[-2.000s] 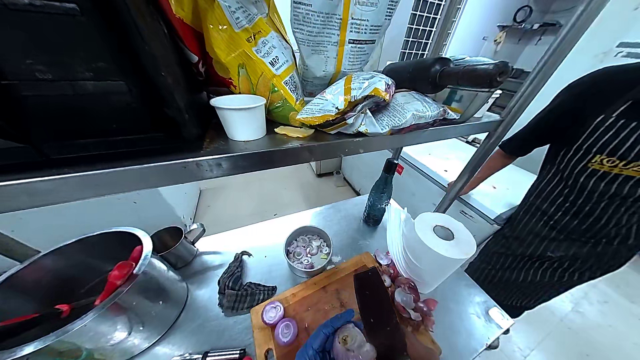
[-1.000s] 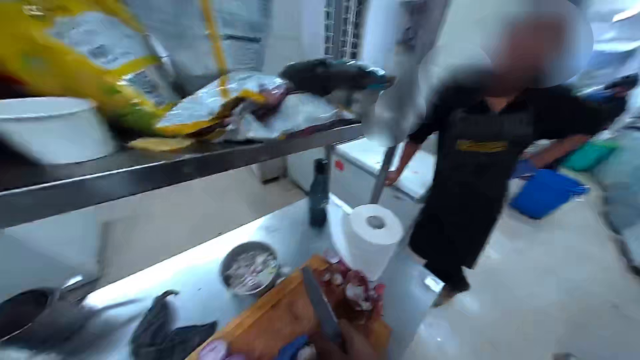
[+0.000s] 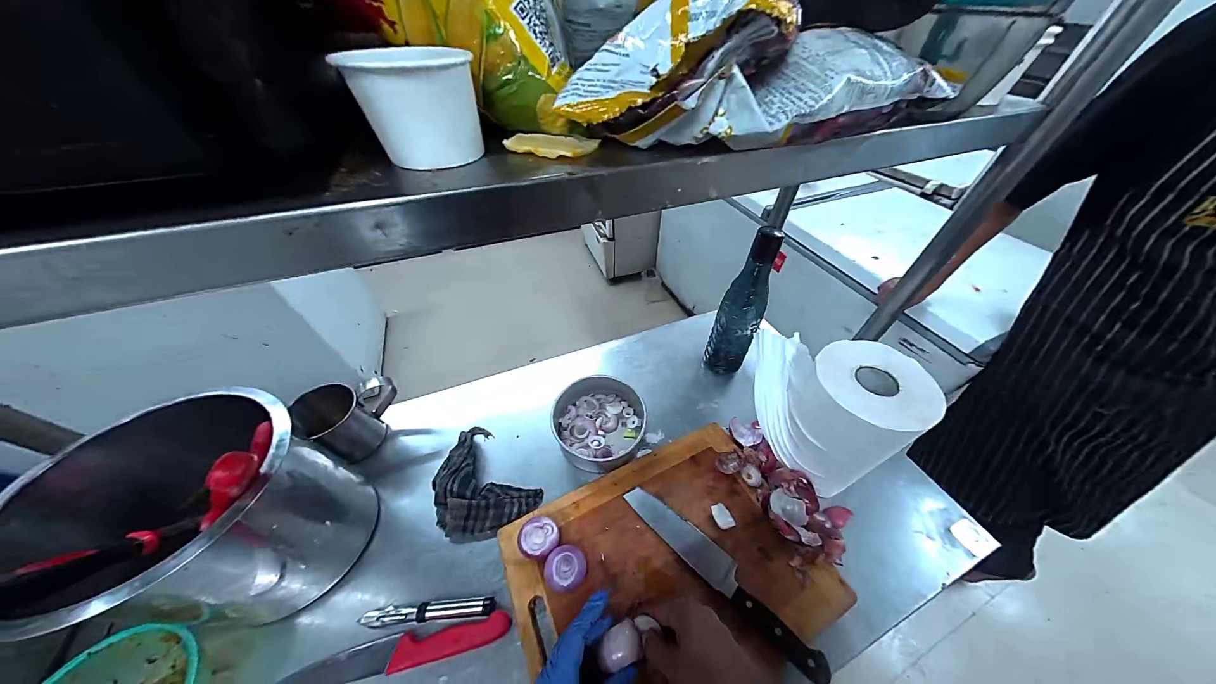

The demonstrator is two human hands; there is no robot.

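Observation:
On the wooden cutting board (image 3: 655, 475), near its front edge, my blue-gloved left hand (image 3: 578, 646) holds a peeled onion (image 3: 620, 646). My bare right hand (image 3: 703, 641) touches the same onion from the right, its fingertips at the bulb. A black-handled kitchen knife (image 3: 693, 546) lies on the board beside my right hand, blade pointing away to the upper left. Two cut onion halves (image 3: 553, 554) rest at the board's left side. Reddish onion skins (image 3: 793, 503) are heaped at its right edge. Behind the board, a round metal bowl (image 3: 598, 423) contains sliced onion rings.
A large steel pot (image 3: 332, 513), steel mug (image 3: 340, 423), checked cloth (image 3: 480, 499), peeler (image 3: 427, 611) and red-handled knife (image 3: 446, 642) are at left. A paper roll (image 3: 879, 408) and glass bottle (image 3: 741, 304) stand right. A metal shelf (image 3: 570, 190) crosses above; a person (image 3: 1092, 313) stands at right.
The knife, held in my right hand a second ago, now lies on the board. My right hand has moved to the onion. The view has swung right and back.

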